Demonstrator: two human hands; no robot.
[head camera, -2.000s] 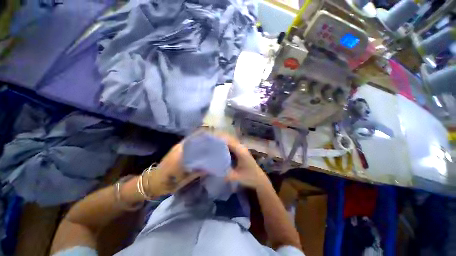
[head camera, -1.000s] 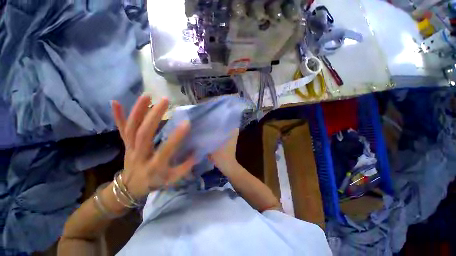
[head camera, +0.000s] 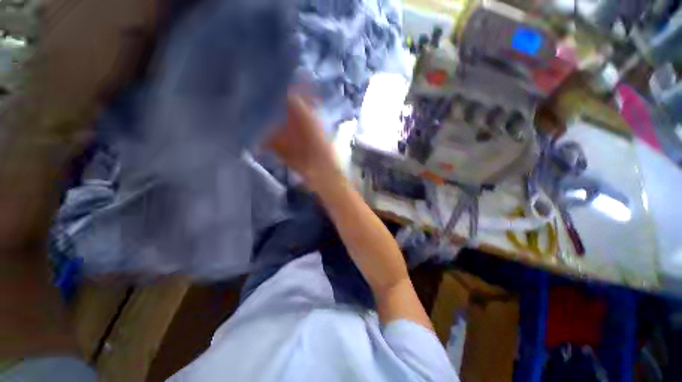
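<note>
A large blurred mass of blue-grey cloth (head camera: 202, 149) is raised close to the camera at left and centre. My right hand (head camera: 299, 142) is blurred at the cloth's right edge; its fingers overlap the cloth, and its grip is unclear. A large blurred brown shape along the left side looks like my left arm, very close to the camera; its hand cannot be made out. The overlock machine (head camera: 478, 134) stands right of centre, with no hand on it.
More blue-grey cloth (head camera: 344, 52) is heaped left of the machine. Yellow-handled scissors (head camera: 535, 239), a tape roll (head camera: 542, 205) and a dark red stick (head camera: 572, 231) lie at the table's right front. A blue crate (head camera: 531, 321) and a cardboard box (head camera: 490, 336) are below.
The view has swung back left and up. The small cloth piece between my hands is no longer distinct; a large cloth mass now fills the left. My left arm has risen close to the camera.
</note>
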